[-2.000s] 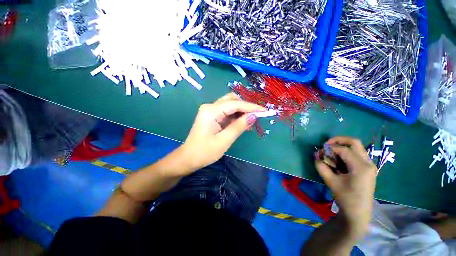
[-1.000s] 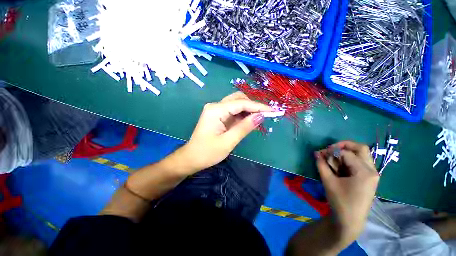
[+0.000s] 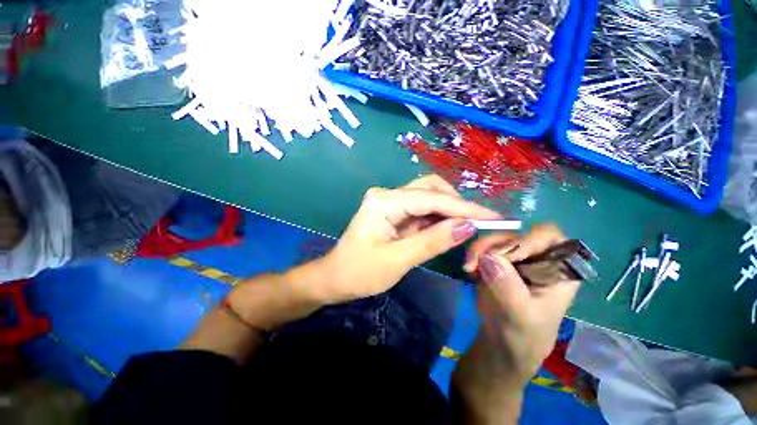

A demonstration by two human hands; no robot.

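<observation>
My left hand (image 3: pixel 398 236) is in the middle and pinches a short white strip (image 3: pixel 500 225) that sticks out to the right past the fingertips. My right hand (image 3: pixel 523 286) is just below and right of it, close to the strip, and holds a dark and silver metal tool (image 3: pixel 558 266) whose blocky end points right. Whether the right fingertips also pinch a small piece is too blurred to tell. A loose heap of fine red pins (image 3: pixel 498 158), with tiny white bits among it, lies above my hands.
A bright white pile (image 3: pixel 257 66) lies upper left, beside a clear bag (image 3: pixel 137 91). Two blue bins stand at the top, one with short metal tubes (image 3: pixel 452 50), one with thin rods (image 3: pixel 647 91). Joined pieces (image 3: pixel 656 270) lie right. A person's clothing (image 3: pixel 664 378) shows lower right.
My right hand has moved left and turned, now close to my left hand, with the tool in it showing clearly. My left hand has moved slightly down and right, away from the red heap, with the strip.
</observation>
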